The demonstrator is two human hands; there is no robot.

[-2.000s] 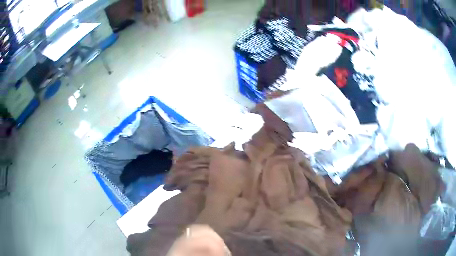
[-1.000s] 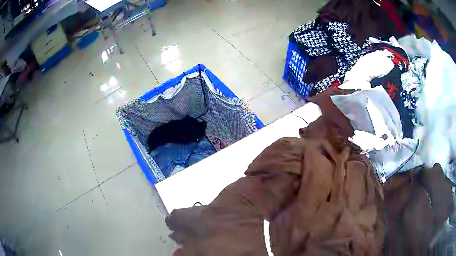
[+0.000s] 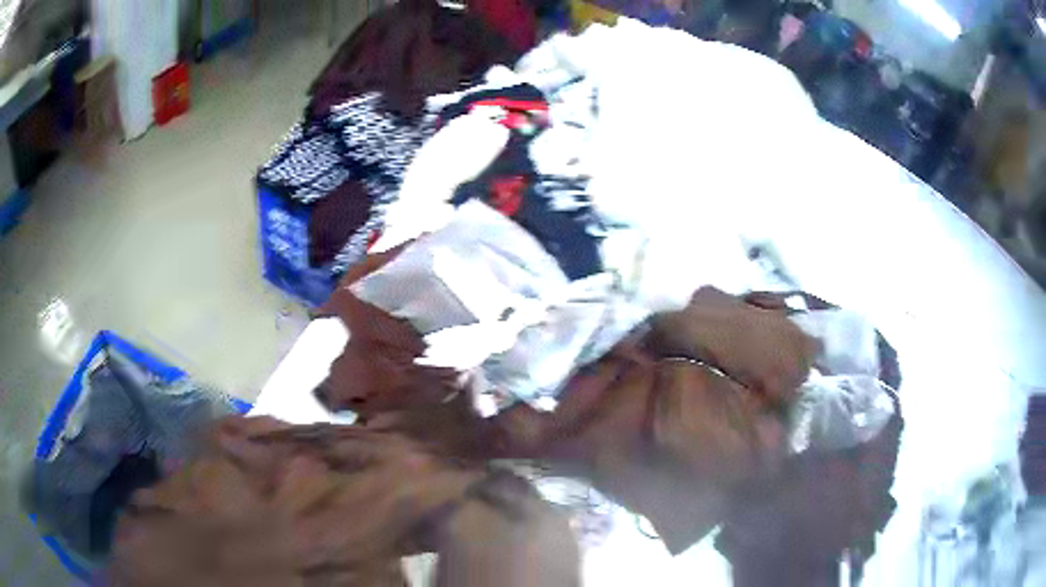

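Note:
A large heap of brown cloth pieces (image 3: 275, 505) lies at the lower left and runs off the bottom edge. More brown bundles (image 3: 711, 401) lie to the right of it, one with a thin pale line across its top. A translucent plastic bag (image 3: 843, 411) rests on their right side. White and light grey pieces (image 3: 459, 269) lie behind the brown cloth. Neither of my hands can be made out. A blurred brown shape at the bottom centre looks like cloth. The frame is blurred by motion.
The white table (image 3: 301, 365) shows at the heap's left. A lined blue crate (image 3: 80, 396) stands on the floor, lower left. Another blue crate (image 3: 287, 241) stands beyond, by black-and-white patterned cloth (image 3: 310, 166). A bulky white fabric pile (image 3: 711, 138) fills the back. Dark shapes are at the upper right.
The view has swung right, so the crates and cloth sit further left. The near brown heap now reaches the lower left corner. The hand-like shape at the bottom edge two seconds ago is gone.

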